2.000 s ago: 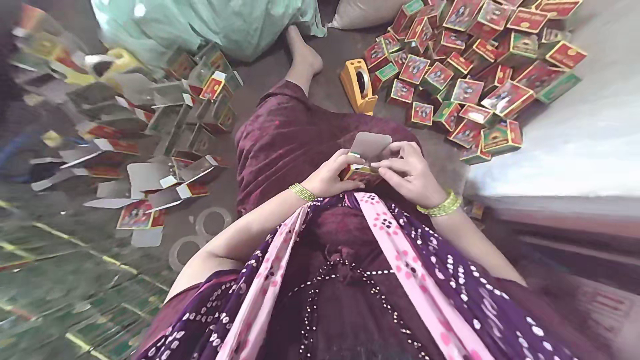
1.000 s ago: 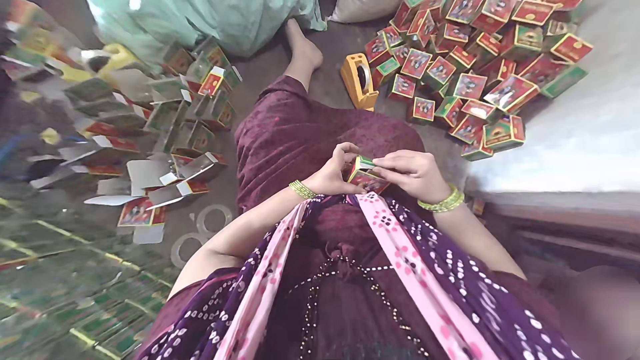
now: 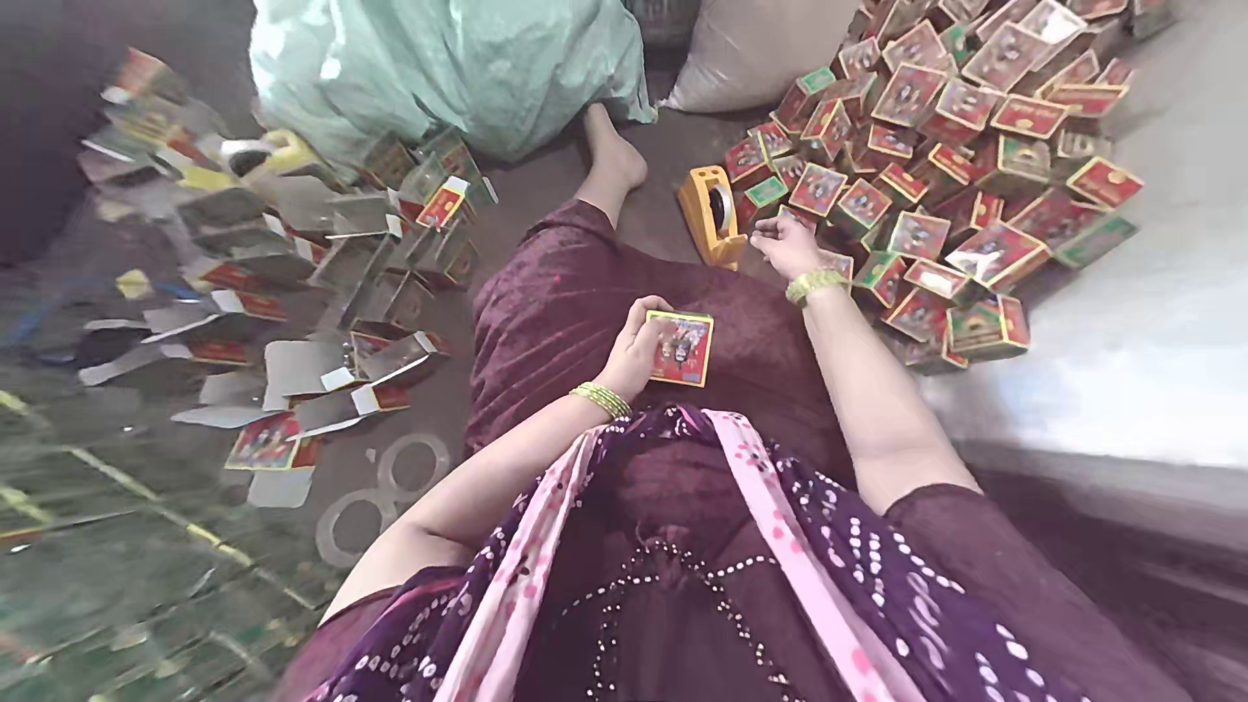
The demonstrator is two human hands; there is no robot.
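Observation:
My left hand (image 3: pixel 636 353) holds a small red cardboard box (image 3: pixel 681 349) with a yellow-green edge and a printed picture, just above my lap. Reaching forward, my right hand (image 3: pixel 786 246) is at the front end of a yellow tape dispenser (image 3: pixel 704 216), which carries a roll of tape (image 3: pixel 720 207). The fingertips are close to the dispenser's cutting end; whether they pinch a piece of tape cannot be told. Beyond the dispenser, to the right, lies a big heap of closed red and green boxes (image 3: pixel 917 236).
Opened boxes with raised flaps (image 3: pixel 302 369) are scattered on the floor at left. Two empty tape cores (image 3: pixel 413 468) lie near my left elbow. A green plastic sack (image 3: pixel 458 68) and a pale sack (image 3: pixel 756 54) stand ahead. My bare foot (image 3: pixel 616 161) is between them and my lap.
My right hand has left the box and moved forward and right to the tape dispenser. The box, handled by both hands before, is now in my left hand alone; its raised flap is down.

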